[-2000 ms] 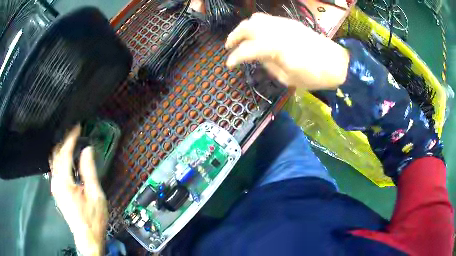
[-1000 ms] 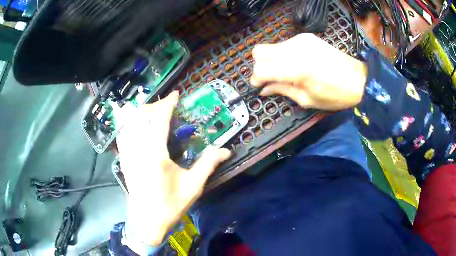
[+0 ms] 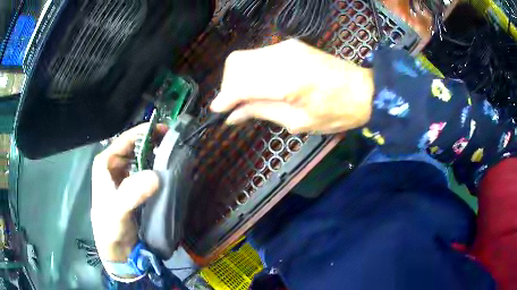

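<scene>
My left hand (image 3: 122, 195) holds a housing half (image 3: 167, 195), tipped up on its side with its grey outer shell towards me. The edge of a green circuit board (image 3: 146, 144) shows between the shell and my fingers. My right hand (image 3: 289, 90) pinches a thin black cord (image 3: 208, 123) that runs to the end of the housing. A second housing with a green board (image 3: 177, 96) lies behind, partly hidden by the large black hood.
The black slatted hood (image 3: 96, 73) covers the upper left. A dark perforated mat (image 3: 272, 153) lies below the hands. Black cable bundles (image 3: 295, 17) lie at the top. A yellow crate (image 3: 235, 267) is below the bench edge.
My left hand has lifted the near housing off the mat and tipped it up, so its board no longer faces the camera. My right hand has come left, close to the housing's end.
</scene>
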